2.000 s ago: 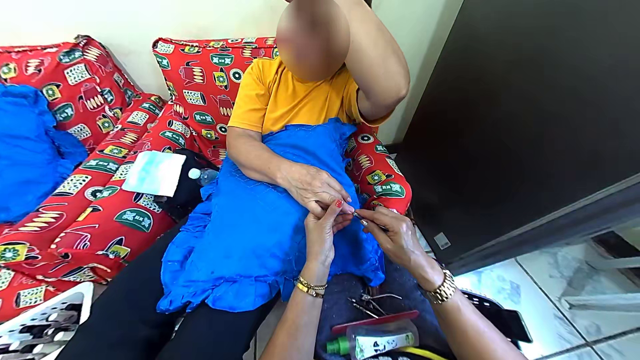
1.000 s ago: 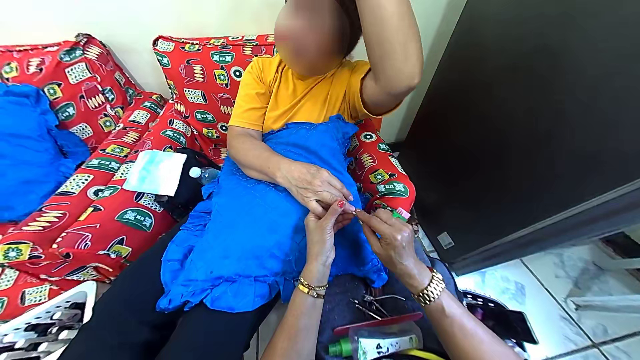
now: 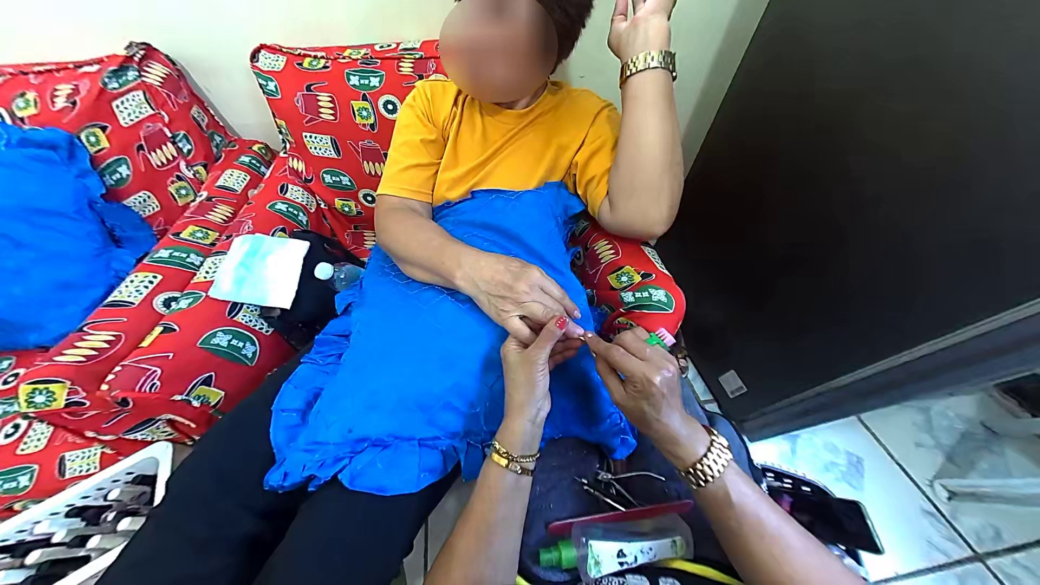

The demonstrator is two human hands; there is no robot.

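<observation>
My left hand [image 3: 532,366], with red nail polish on the thumb and bracelets at the wrist, holds a finger of another person's hand [image 3: 520,294], which rests on a blue ruffled pillow [image 3: 414,366]. At that fingertip is my right hand [image 3: 642,378], with a gold-coloured watch on its wrist. Its fingers are pinched together, and a small green and pink brush [image 3: 660,339] sticks out beside its knuckles. Whatever is between the thumb and index finger is too small to tell. The seated person wears a yellow T-shirt [image 3: 504,146].
On my lap lie metal nippers [image 3: 621,487], a red nail file [image 3: 621,517] and a clear bottle with a green cap [image 3: 630,548]. A white basket [image 3: 154,487] of small bottles stands lower left. A phone [image 3: 849,520] lies lower right, near a dark panel [image 3: 861,203]. A folded cloth [image 3: 262,270] lies on the red patterned sofa.
The seated person's raised arm has shifted, and its hand and watch now show beside the head. My left hand still holds the finger. The green and pink brush was hidden two seconds ago.
</observation>
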